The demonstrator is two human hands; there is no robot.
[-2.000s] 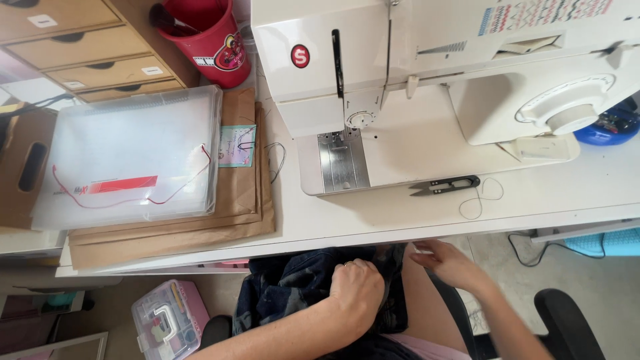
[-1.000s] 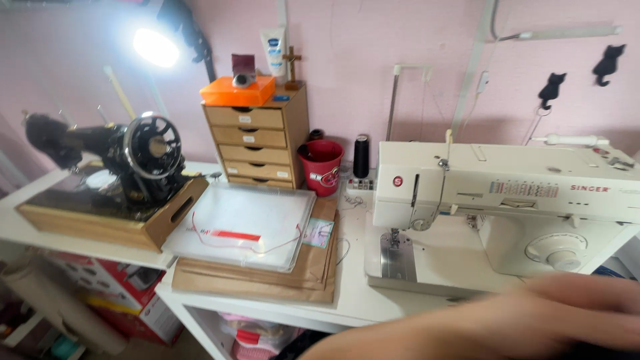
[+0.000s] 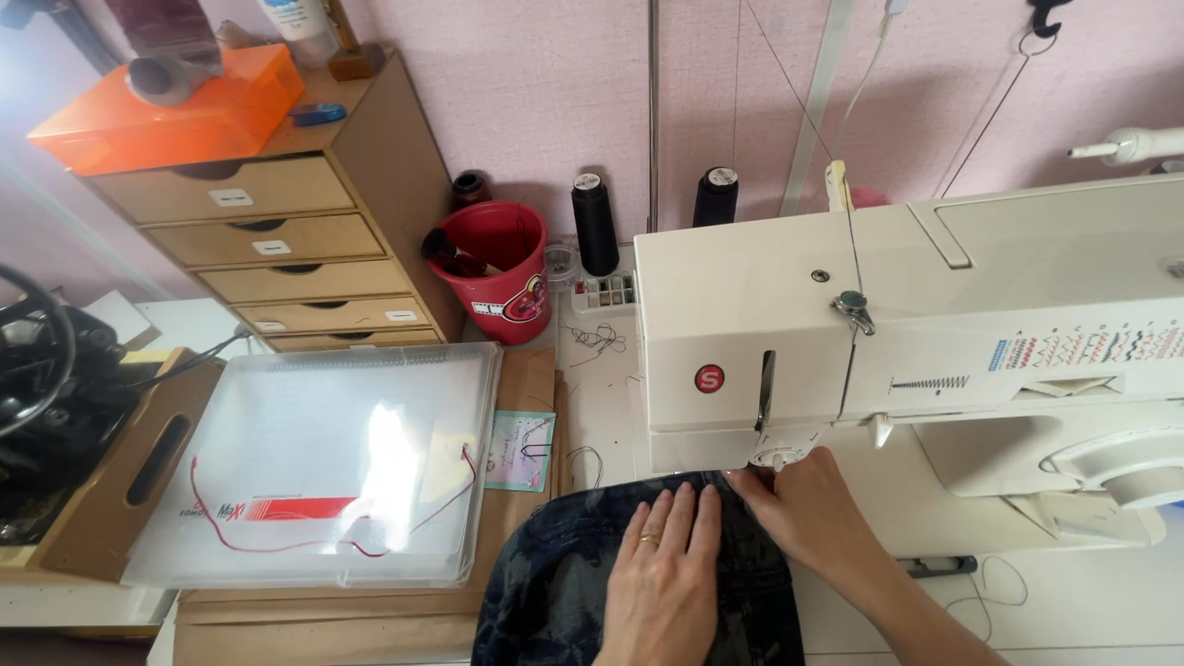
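Dark blue patterned fabric lies at the front left of a white Singer sewing machine, its top edge under the machine's head. My left hand, with a ring on one finger, rests flat on the fabric, fingers pointing at the needle area. Beside the needle area, my right hand has its thumb at the fabric's upper edge; its fingertips are partly hidden behind the machine head. The needle and presser foot are hidden. Thread snips lie behind my right wrist, near loose thread.
Left of the fabric, a clear plastic folder lies on brown paper. Behind are a drawer cabinet, a red bucket, and black thread cones. An older sewing machine stands at far left.
The fabric was below the table edge with my left hand on it two seconds ago; now it is up at the machine with both hands at it. The view has shifted.
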